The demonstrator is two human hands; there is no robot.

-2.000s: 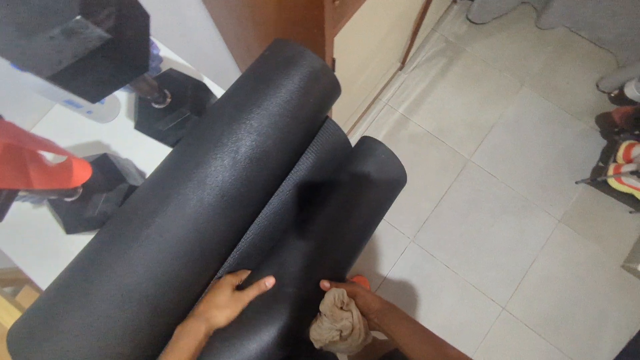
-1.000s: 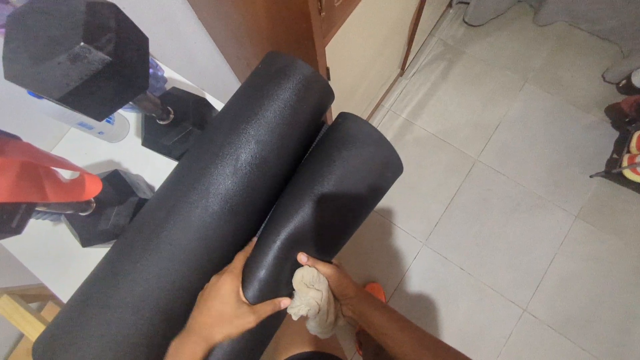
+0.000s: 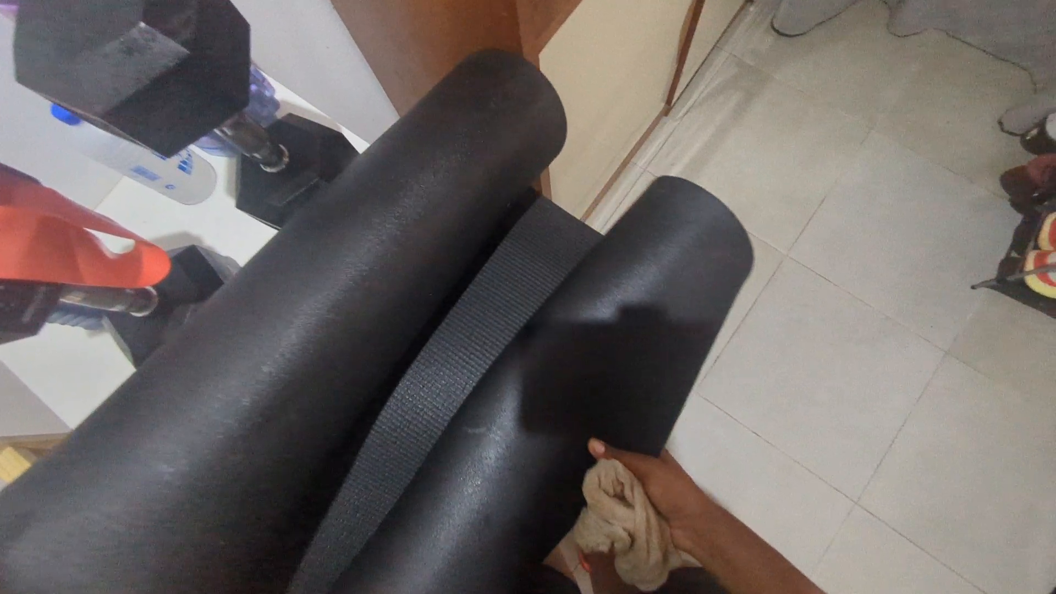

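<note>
A black exercise mat (image 3: 305, 297), rolled from both sides, runs diagonally across the head view. Its thick roll lies at left and a thinner roll (image 3: 660, 272) at right, with a ribbed strip of the mat (image 3: 470, 355) showing between them. My right hand (image 3: 652, 474), at the lower right, holds a crumpled beige cloth (image 3: 619, 520) and touches the thinner roll's right side with thumb and fingers. My left hand is not in view; the mat's lower end runs out of the frame.
Black hex dumbbells (image 3: 132, 66) stand on a white surface (image 3: 247, 235) at left, with a red-orange item (image 3: 74, 231) and a plastic bottle (image 3: 157, 165). Brown and cream furniture (image 3: 619, 99) is beyond the mat. Shoes (image 3: 1041, 256) sit on the tiled floor (image 3: 825, 355) at right.
My left hand has left the view; it was on the thinner roll. The two rolls now lie farther apart than one second ago, and the ribbed strip shows between them.
</note>
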